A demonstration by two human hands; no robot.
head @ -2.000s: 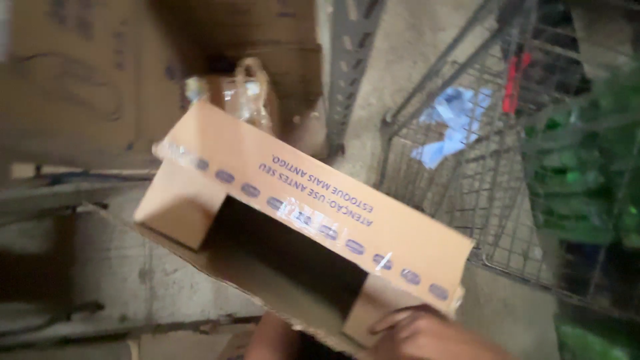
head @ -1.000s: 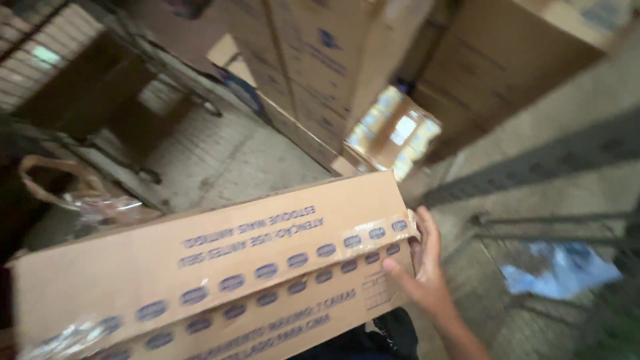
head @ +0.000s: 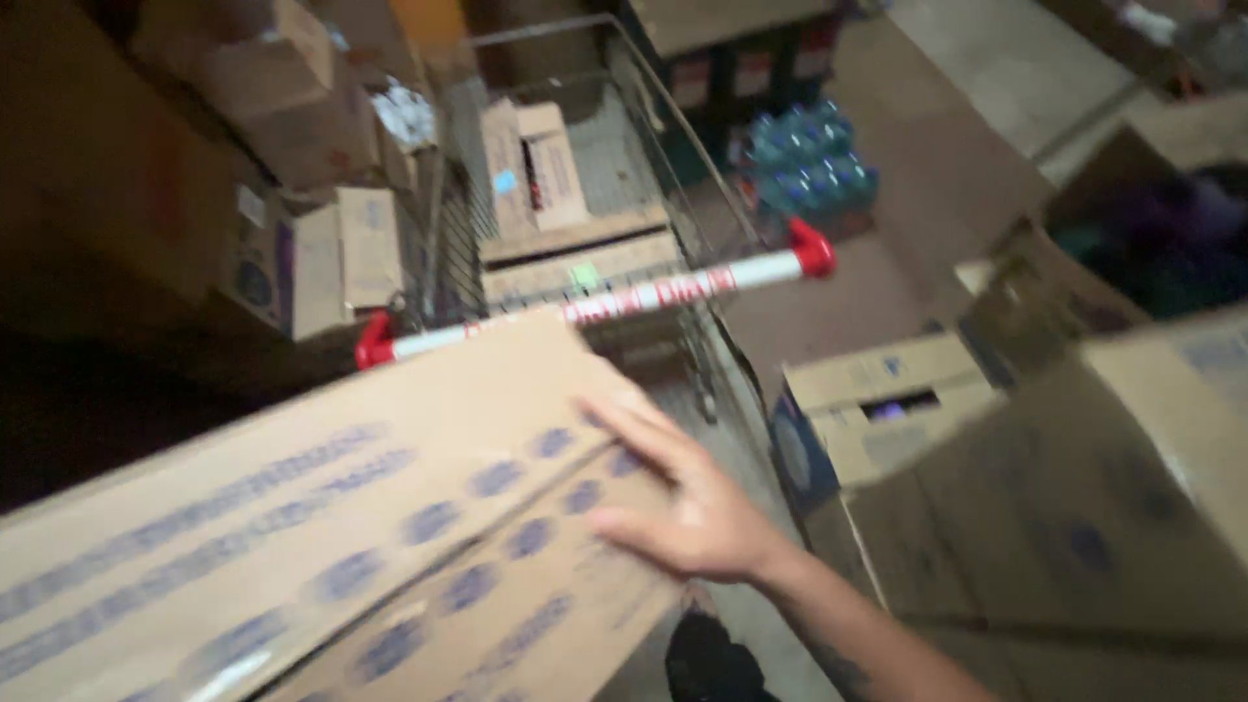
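Note:
A long cardboard box (head: 322,526) with printed blue ovals and writing fills the lower left, its taped seam facing up. My right hand (head: 682,497) grips its right end, the thumb on the near flap and the fingers over the corner. My left hand is out of the frame. Just beyond the box's far corner lies the white handle bar (head: 643,297) of a wire shopping cart, with red end caps. Inside the cart are an opened cardboard box (head: 534,171) and a flatter carton (head: 585,263) near the handle.
Stacked cartons (head: 361,249) line the cart's left side. A pack of blue-green plastic bottles (head: 809,161) sits on the floor to its right. More cardboard boxes (head: 892,380) stand at the right, one with a gap in its top. My shoe (head: 712,658) shows at the bottom.
The view has swung far round to the shopping cart. Two seconds ago the long box showed an open side; now its closed, taped side faces up. My right hand remains on its end.

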